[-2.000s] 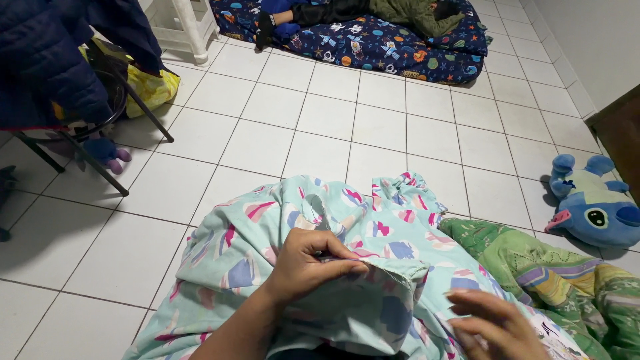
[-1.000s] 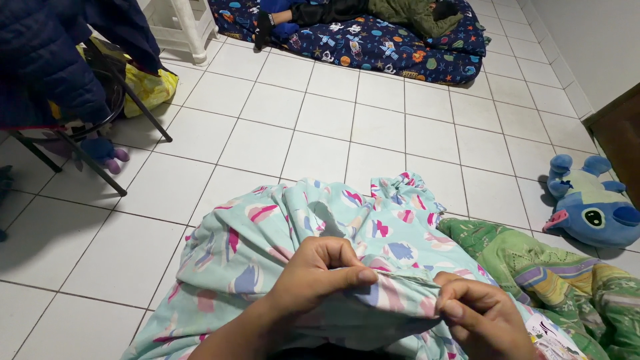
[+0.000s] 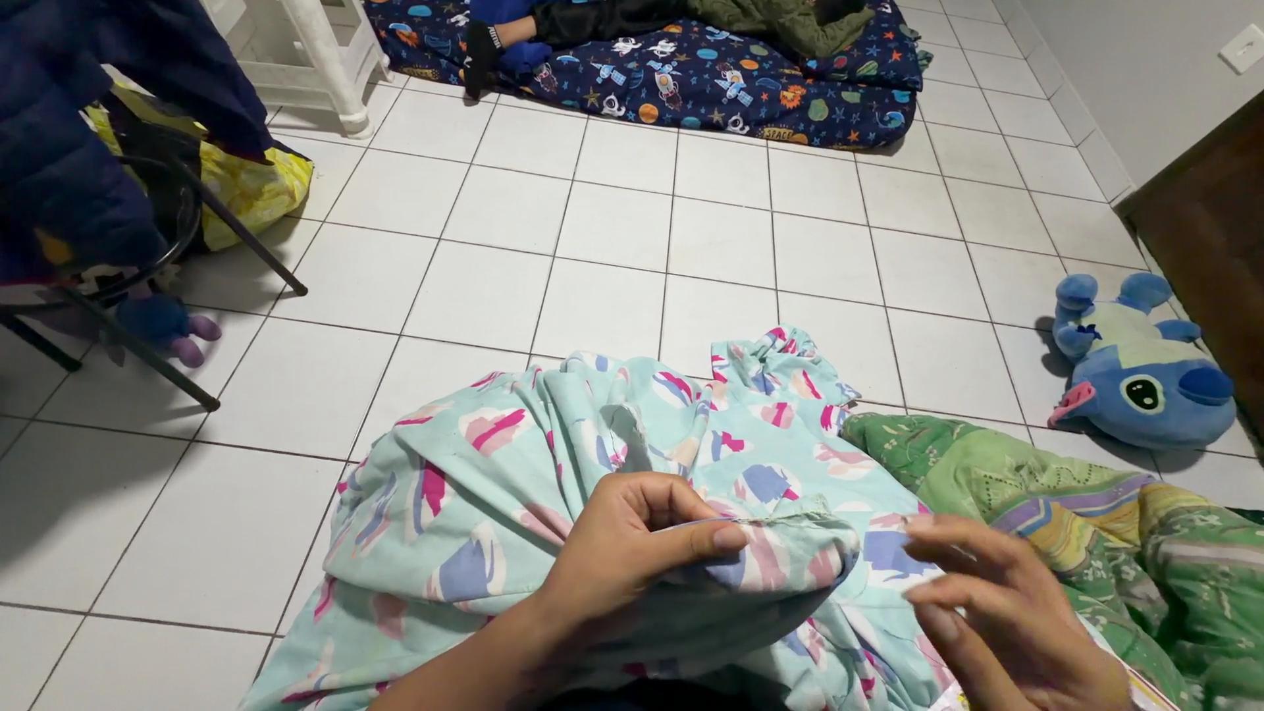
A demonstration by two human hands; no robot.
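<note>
A mint-green patterned cloth (image 3: 474,513) with pink, blue and white shapes spreads over the lower middle of the head view. My left hand (image 3: 642,543) pinches its frayed edge between thumb and index finger. Just right of that held edge, my right hand (image 3: 1007,602) is raised with fingers apart and nothing visible between them. A gathered, ruffled part of the cloth (image 3: 785,360) lies on the floor beyond my hands. I cannot tell whether my right fingers hold anything as thin as a thread.
Green patterned bedding (image 3: 1047,494) lies at the right, near a blue plush toy (image 3: 1145,395). A person's legs (image 3: 612,20) rest on a navy space-print mattress (image 3: 671,84). At left are a metal-legged chair (image 3: 242,232), a yellow bag (image 3: 252,188) and a white plastic rack (image 3: 331,74). White tiles cover the floor.
My right hand has let go of the cloth's edge, which it held one second ago, and has moved right. My left hand keeps its pinch.
</note>
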